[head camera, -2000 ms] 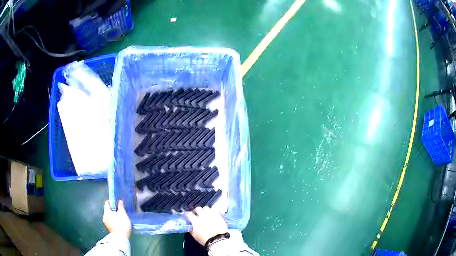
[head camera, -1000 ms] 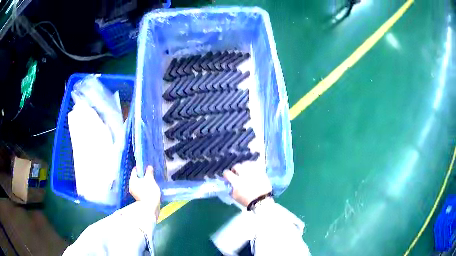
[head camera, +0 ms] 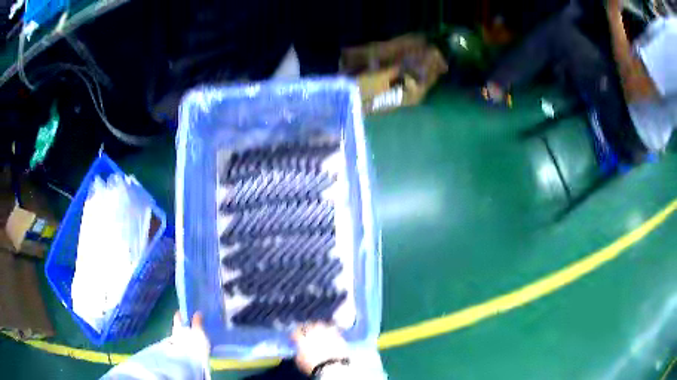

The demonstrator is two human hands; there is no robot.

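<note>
A lined blue crate [head camera: 369,223] is held up in front of me, with clear plastic film over its rim. Black parts [head camera: 280,249] lie inside in several zigzag rows on a white sheet [head camera: 344,245]; they are blurred. My left hand [head camera: 191,339] grips the near left corner of the crate. My right hand [head camera: 319,346] grips the near wall right of its middle, with fingers over the rim beside the nearest row. A dark band is on my right wrist. The crate's underside is hidden.
A second blue crate [head camera: 141,297] with whitish packing [head camera: 108,252] stands on the floor at left. An open carton [head camera: 21,226] is at far left. Cardboard [head camera: 393,70] lies beyond the held crate. A seated person [head camera: 594,82] is at upper right. A yellow line [head camera: 475,318] crosses the green floor.
The view has turned, bringing the person and the cardboard into sight. The held crate sits lower and further left in view than one second ago. Both hands still hold it.
</note>
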